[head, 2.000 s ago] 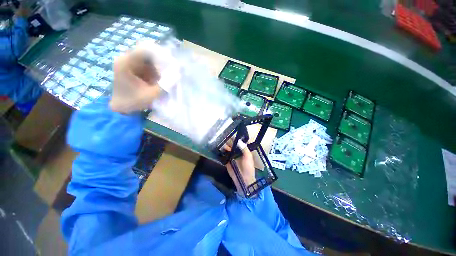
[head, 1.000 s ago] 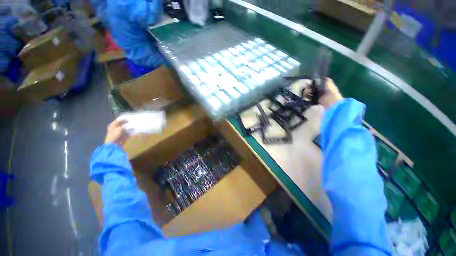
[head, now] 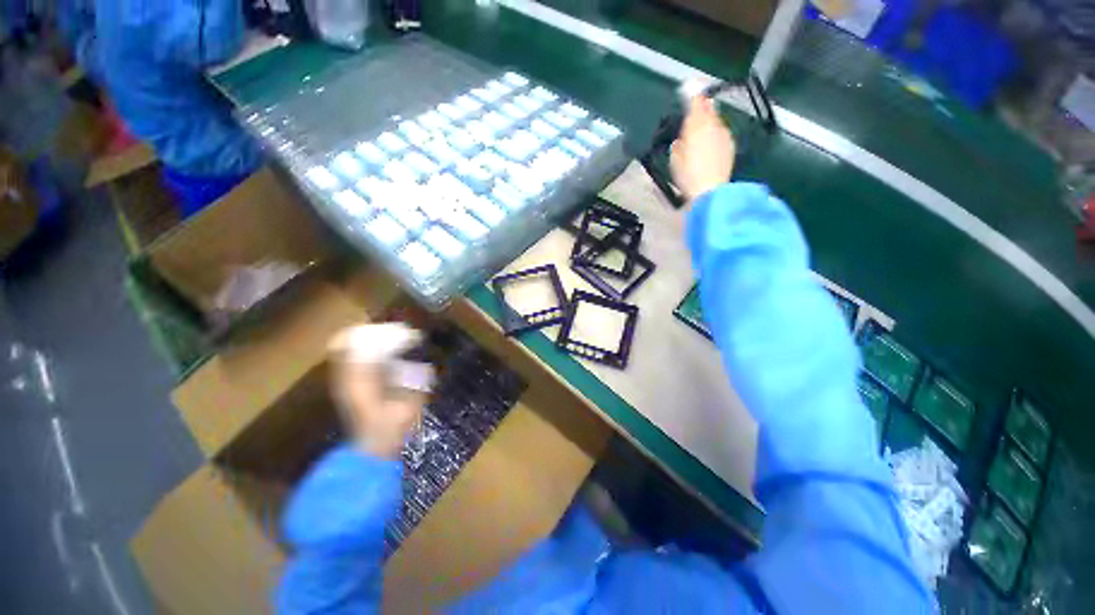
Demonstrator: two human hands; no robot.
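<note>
My left hand is blurred above the open carton, closed on a small whitish crumpled plastic bag. My right hand reaches over the far part of the bench and grips black plastic frames; one frame sticks out to the right of the fingers, and a dark part shows to their left. Several loose black frames lie on the beige board, some overlapping. Shiny bagged black parts lie inside the carton.
A clear tray of white-blue pieces lies left of the frames. Green circuit boards and a white heap are at right. A second open carton holds clear plastic. A person in blue is upper left.
The view has swung from the boards to the cartons. The frames earlier bunched together now lie apart on the board. My right hand has moved to the bench's far side; my left is over the carton.
</note>
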